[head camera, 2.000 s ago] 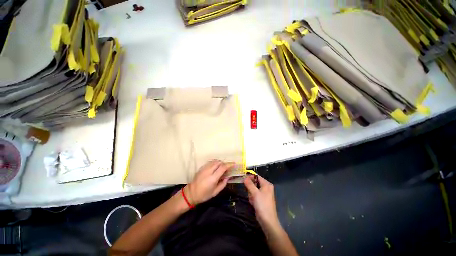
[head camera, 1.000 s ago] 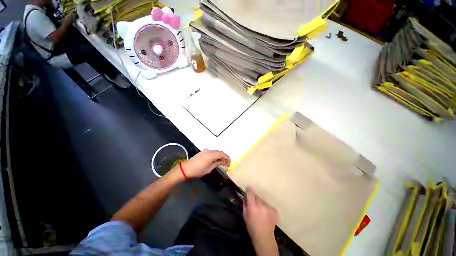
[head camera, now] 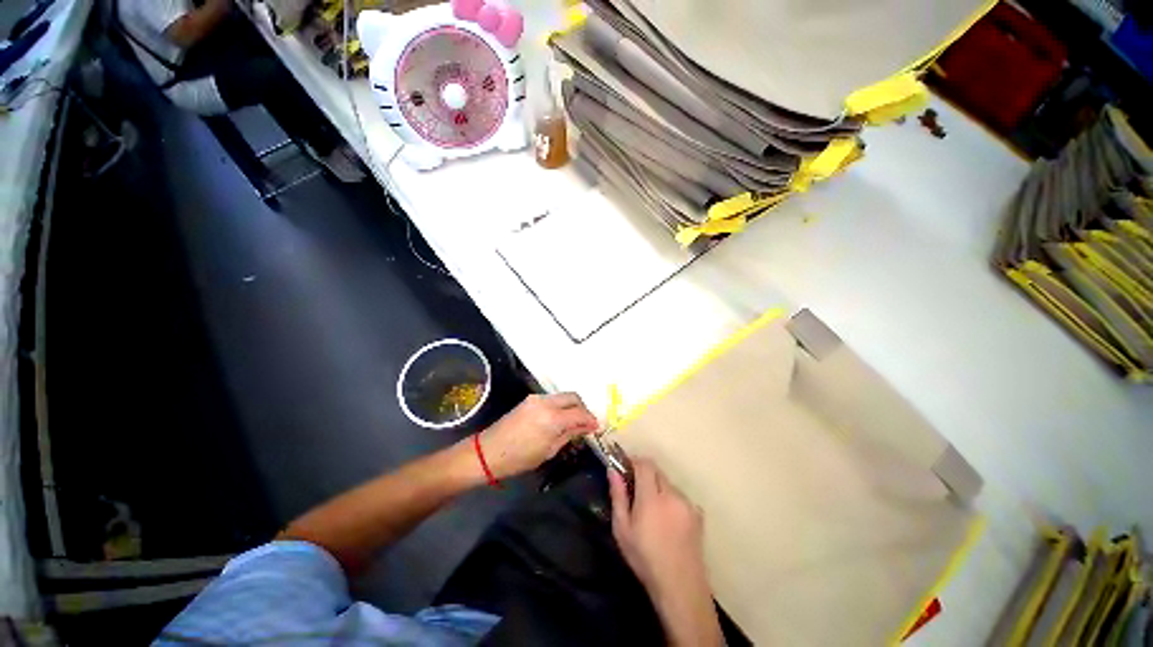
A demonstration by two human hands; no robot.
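The beige bag panel (head camera: 809, 480) lies flat on the white table, with yellow binding tape (head camera: 702, 369) along its side edges and two grey tabs at its far edge. A yellow tape tail stands up at the near left corner. My left hand (head camera: 541, 432) is at that corner with its fingers pinched together; what lies between the fingertips is too small to tell. My right hand (head camera: 655, 516) holds metallic thread snips (head camera: 611, 458), blades pointing at the corner beside my left fingertips.
A white-rimmed bin (head camera: 402, 383) with yellow scraps stands on the floor. A cat-face fan (head camera: 453, 95), an amber bottle (head camera: 551, 142), a white board (head camera: 582, 339) and a tall panel stack (head camera: 708, 114) are beyond. More stacks stand right. A red label (head camera: 924, 618) is partly covered. A person sits far left.
The view has turned left from the panel's right corner to its left corner. Both hands have moved there. The snips now reach the corner and a yellow tail shows upright.
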